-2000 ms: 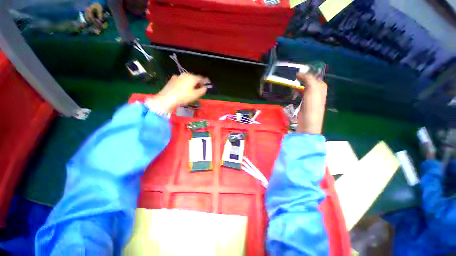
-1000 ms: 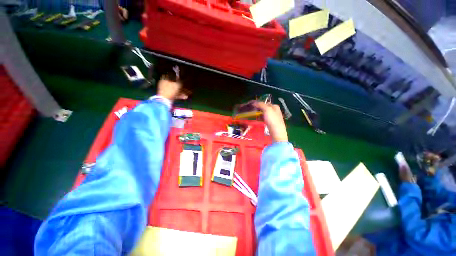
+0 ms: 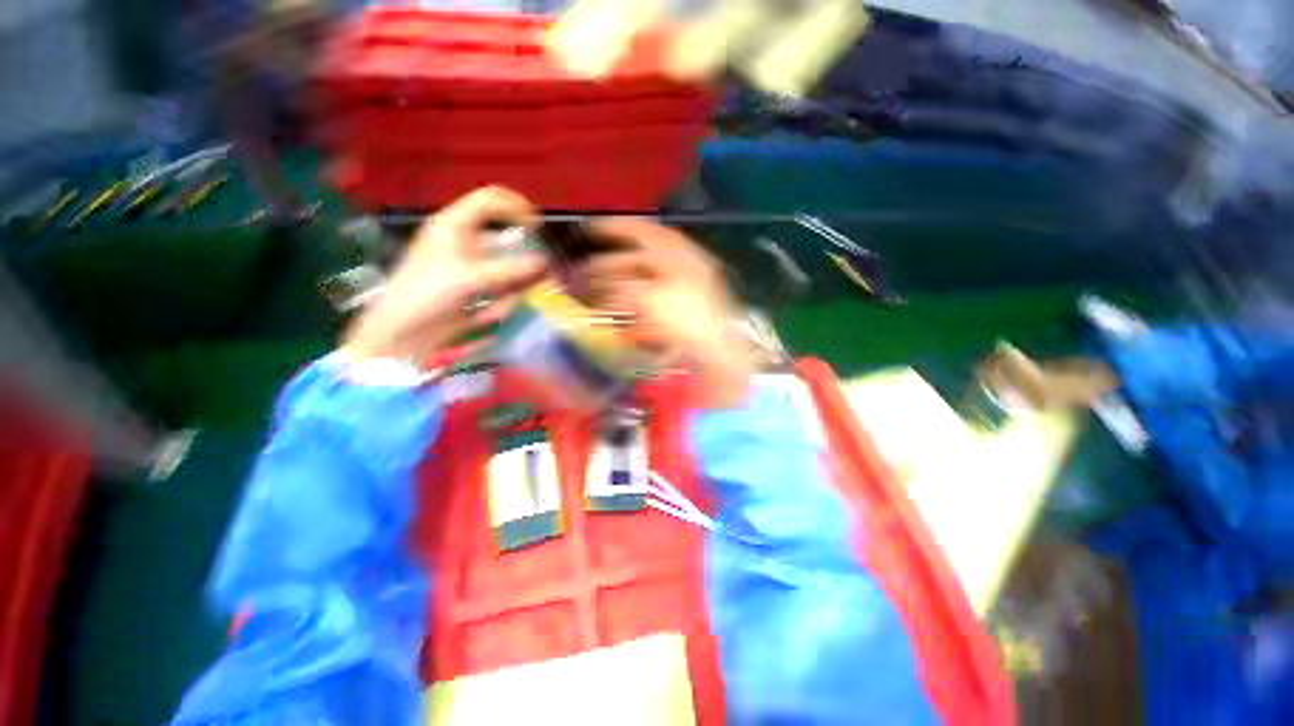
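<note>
My left hand and my right hand are raised over the far end of the red compartment tray. Between them they hold a blurred battery pack, tilted, with a yellow edge showing. Motion blur hides which fingers touch it and its details. Below, one battery pack with a dark strip lies in a left pocket. A second battery pack with white lead wires lies in the pocket to its right.
Stacked red trays stand behind the dark green conveyor. Another pack lies on the conveyor at right. Pale yellow sheets lie right of the tray, and one lies on its near end. Another worker's hand reaches over the right sheets.
My hands have come together, the right one moving left with its pack. The view has shifted and blurred. The other worker's hand has moved left over the sheets.
</note>
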